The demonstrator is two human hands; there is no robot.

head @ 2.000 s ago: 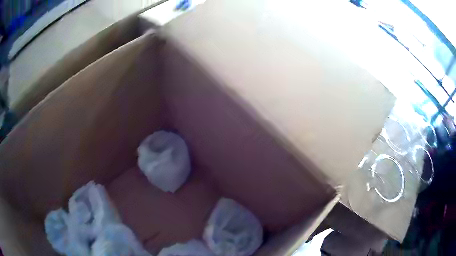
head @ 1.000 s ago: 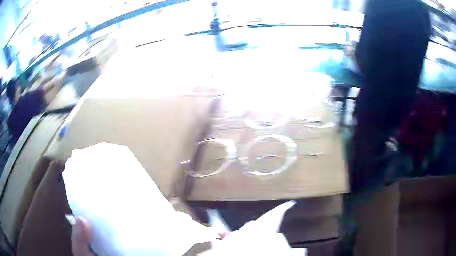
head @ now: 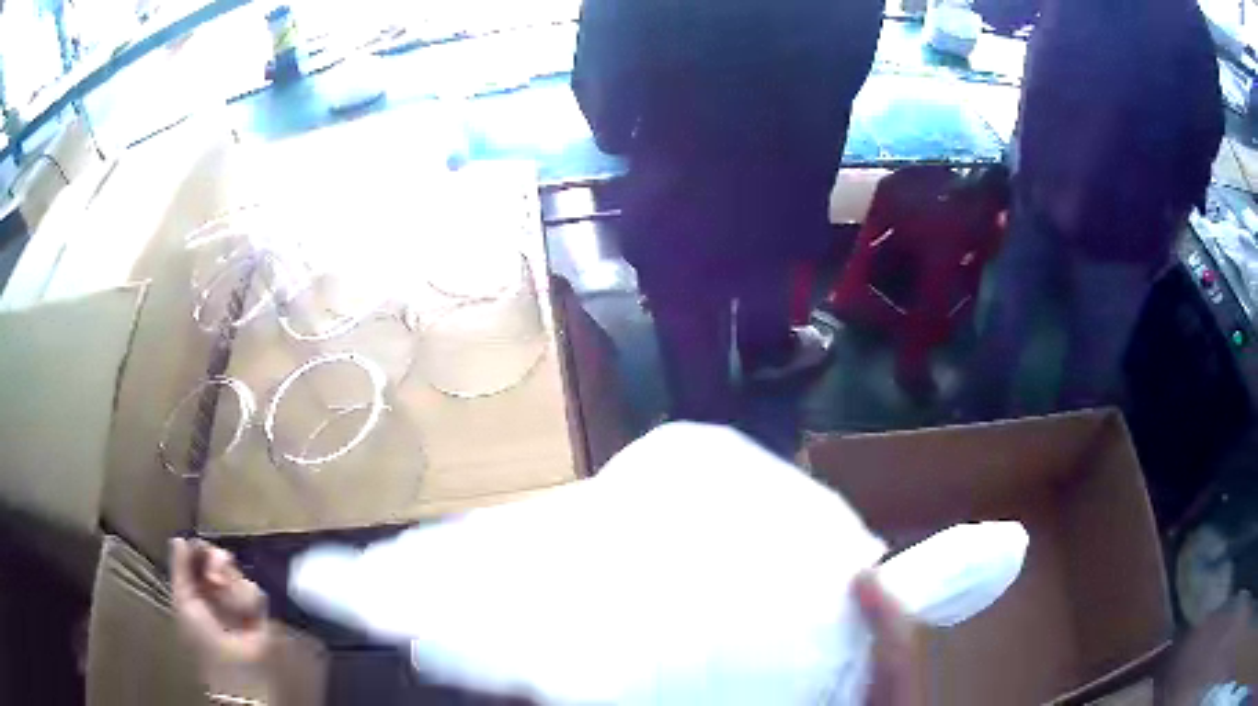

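A large white bag (head: 607, 593), bright and blurred, lies across the lower middle of the view. My right hand (head: 891, 637) is at its right edge and grips it, partly cut off by the lower edge. My left hand (head: 221, 600) is at the lower left, left of the bag's end and apart from it. Its fingers are curled and blurred; I cannot tell whether it holds anything. Pale wire rings (head: 326, 408) lie on a brown carton top (head: 483, 462) beyond the bag. The bag's contents are hidden.
An open brown carton (head: 1090, 552) stands at the right, with a white bag (head: 966, 572) at its left side. Carton flaps (head: 62, 400) stand at the left. Two people in dark clothes (head: 731, 166) are at a green-topped bench (head: 917, 122), near a red stool (head: 917, 262).
The view has swung right from the deep carton with white bags to the rings and the open carton. The white bag is now at the lower middle, and my left hand is away from it.
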